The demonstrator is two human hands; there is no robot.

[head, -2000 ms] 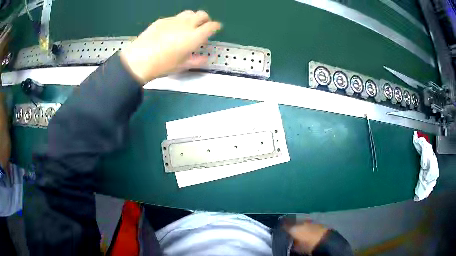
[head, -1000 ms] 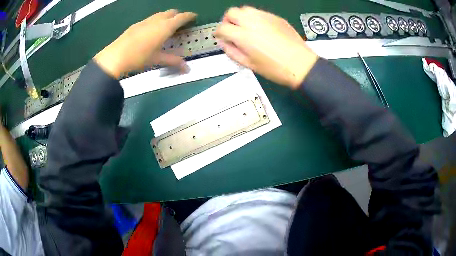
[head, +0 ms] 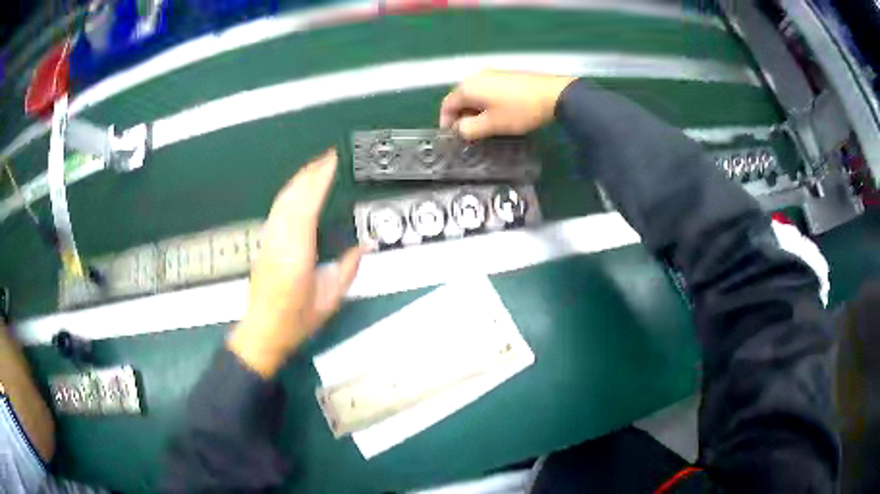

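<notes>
My left hand (head: pixel 294 265) has thumb and fingers apart, left of two metal plates, with nothing visible in it. My right hand (head: pixel 511 103) is bent over a darker grey plate with round positions (head: pixel 405 157), fingertips at its top edge; the blur hides whether they grip it or a small part. A four-ring plate (head: pixel 449 219) with bright, dark-rimmed circles lies just nearer me, along the pale rail. A flat plate (head: pixel 415 386) lies tilted on a white paper sheet (head: pixel 482 314) nearer me.
A perforated plate row (head: pixel 188 260) lies left along the pale rail (head: pixel 193 307). Another ring plate (head: pixel 96 391) is near a person's arm (head: pixel 24 386) at lower left. A white cloth (head: pixel 803 253) and a metal mechanism (head: pixel 820 178) are at the right. A farther rail crosses behind.
The view has shifted, showing more of the far side. My hands have moved apart from the perforated plate, and a ring plate and a darker plate now lie between and below them.
</notes>
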